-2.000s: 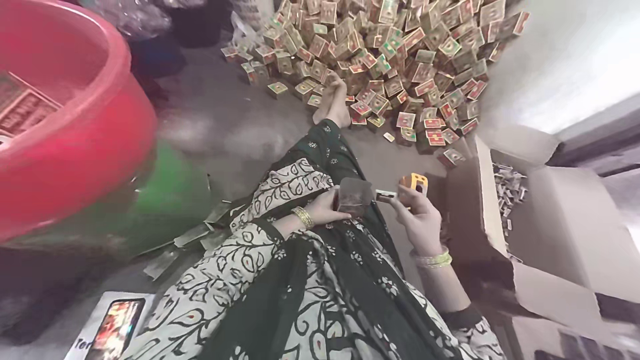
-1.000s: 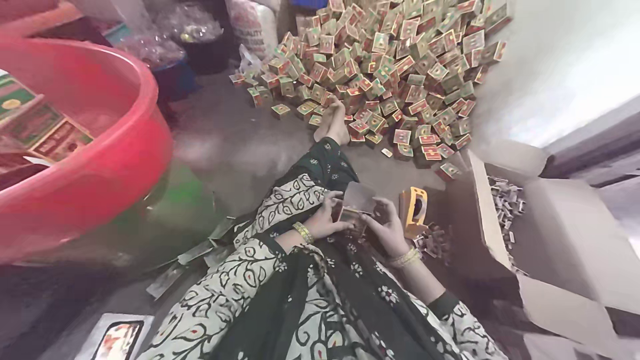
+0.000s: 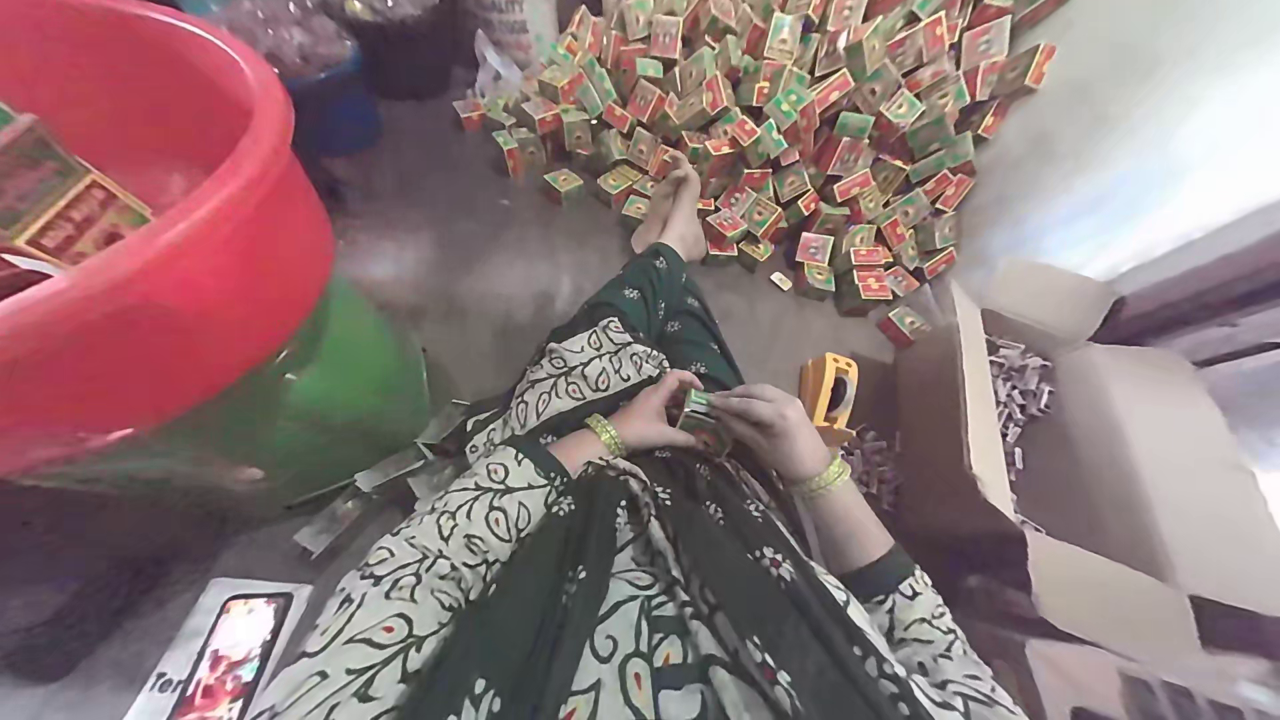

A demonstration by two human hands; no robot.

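Above my lap, my left hand (image 3: 655,412) holds a small printed carton (image 3: 698,404) with a green end, its fingers and thumb around the side. My right hand (image 3: 775,425) has its fingertips at the top of the same carton; whether they grip it or a flap is hard to tell. Both wrists wear yellow-green bangles. Just beyond my right hand stands a yellow-orange tape dispenser or similar holder (image 3: 828,392), and small packets (image 3: 872,468) lie in a heap beside it. A large pile of red and green small cartons (image 3: 790,130) covers the floor past my feet.
A red plastic tub (image 3: 300,215) with larger printed boxes (image 3: 85,215) stands at left over a green tub (image 3: 345,400). At right, an open cardboard box (image 3: 945,420) holds many small pieces (image 3: 1018,385). Flattened cartons (image 3: 340,518) and a box picturing a phone (image 3: 235,650) lie lower left.
The dark, flat-looking piece between my hands is no longer seen; a green-ended carton shows there now. My right hand has come closer to my left since two seconds ago.
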